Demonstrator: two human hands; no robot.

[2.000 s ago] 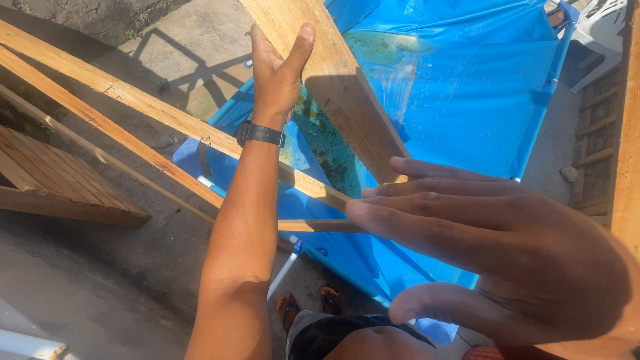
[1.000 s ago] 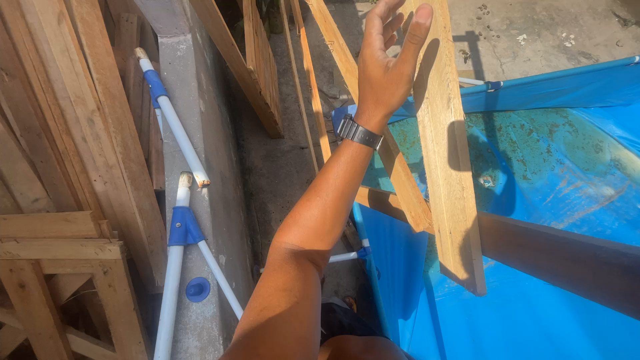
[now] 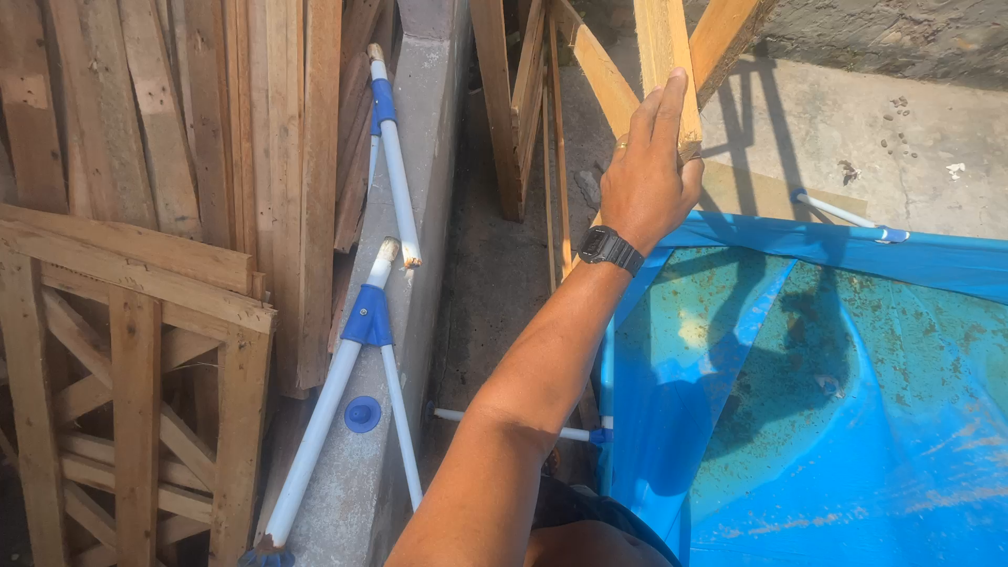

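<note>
My left hand (image 3: 650, 161), with a dark digital watch on its wrist, grips the end of a pale wooden board (image 3: 664, 47) at the top centre. Its fingers lie along the board's face and the thumb is at the far edge. A second wooden piece (image 3: 602, 75) slants behind the hand on the left, and another board (image 3: 728, 35) slants away on the right. How these pieces meet is hidden by the hand and the held board. My right hand is out of the frame.
A blue frame pool (image 3: 795, 488) with murky water lies right. White pipes with blue joints (image 3: 366, 315) rest on a concrete wall (image 3: 331, 488). Wooden planks (image 3: 272, 157) and a braced wooden frame (image 3: 135, 354) stand left. Another slatted wooden piece (image 3: 498, 102) stands beyond the wall.
The view has swung left. My right hand, seen two seconds ago over the pool, has left the view. My left hand now holds the board near its end.
</note>
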